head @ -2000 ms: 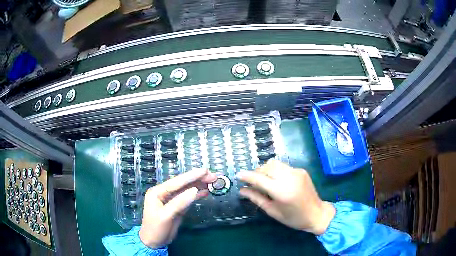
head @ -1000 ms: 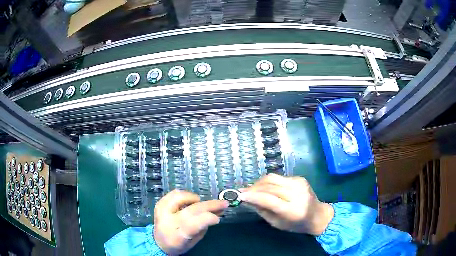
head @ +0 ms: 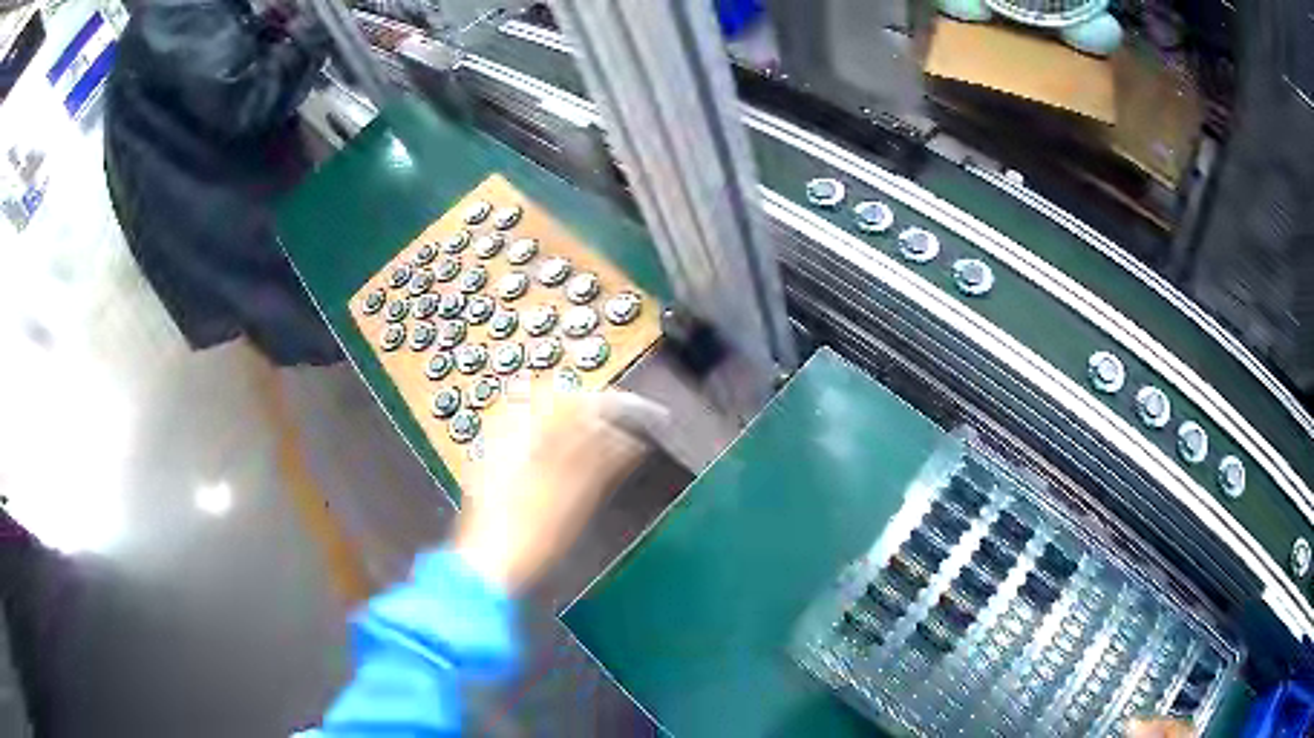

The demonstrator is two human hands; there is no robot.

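A tan board (head: pixel 504 421) on the left side table carries rows of small round ringed units (head: pixel 539 320). My left hand (head: pixel 548 469) is over the board's near edge, blurred, with its fingertips beside a unit; I cannot tell whether it grips one. A clear blister tray (head: pixel 937 634) lies on the green bench at the lower right, with black parts in several pocket columns. A sliver of my right hand (head: pixel 1160 728) shows at the bottom edge over the tray, mostly cut off.
A curved conveyor belt (head: pixel 1038 320) with spaced round units runs along the right. A grey aluminium upright (head: pixel 692 188) stands between side table and belt. A person in dark clothing (head: pixel 216 173) is at the upper left. A blue bin (head: pixel 1280 715) shows at the lower right corner.
The view has swung left. My left hand has moved from the ringed unit at the tray to the tan board. My right hand, earlier at that unit, is now nearly out of view.
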